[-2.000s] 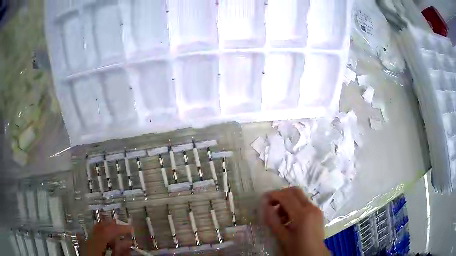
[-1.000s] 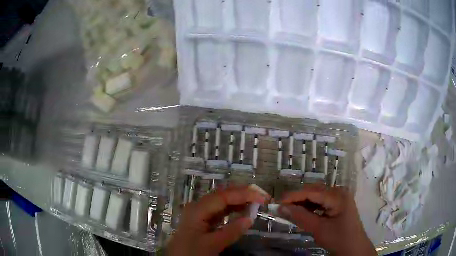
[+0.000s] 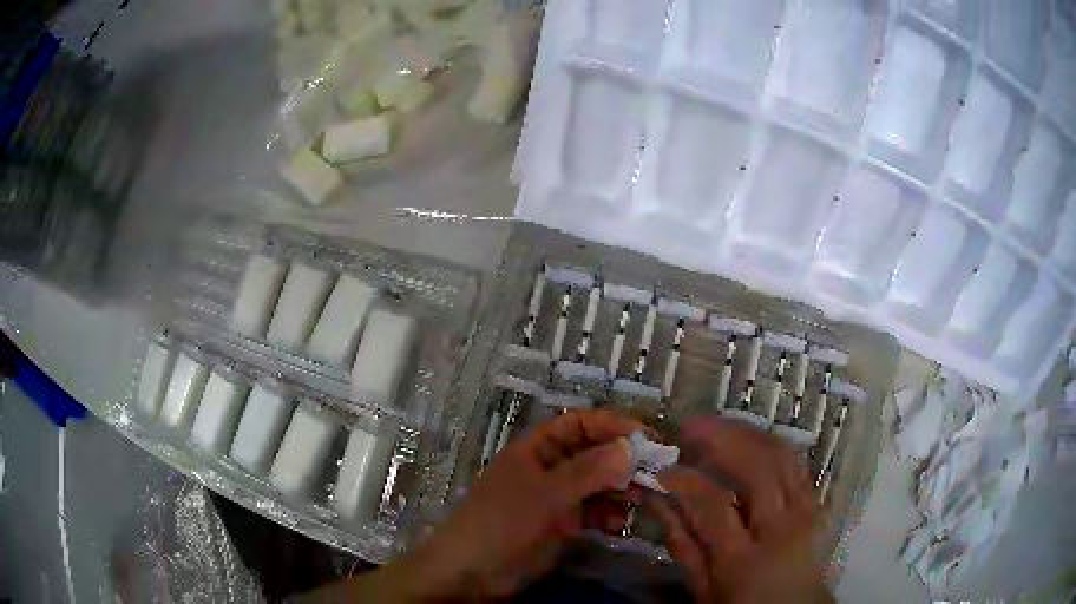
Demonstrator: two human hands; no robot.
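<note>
My left hand (image 3: 537, 490) is closed on a small white piece (image 3: 649, 458) at its fingertips, above the parts tray. My right hand (image 3: 749, 507) is at the right side of the same piece, its fingers blurred; whether it grips the piece I cannot tell. The clear parts tray (image 3: 696, 399) lies under both hands and holds rows of slim rod inserts (image 3: 619, 336) with white crosspieces. The hands hide its lower middle. To the left, a clear tray (image 3: 443, 295) holds two rows of white blocks (image 3: 342, 321).
A large white pocket tray (image 3: 720, 106) lies beyond at the upper right. Cream-yellow foam blocks (image 3: 356, 139) lie at the upper left. White flakes (image 3: 973, 460) are piled at the right. A blurred greyish stack (image 3: 71, 177) stands far left, and crumpled clear film (image 3: 195, 537) shows below the table edge.
The view has swung left since two seconds ago. My hands, apart then, are now together over the parts tray. In the last second the white piece has turned and my hands have moved closer together.
</note>
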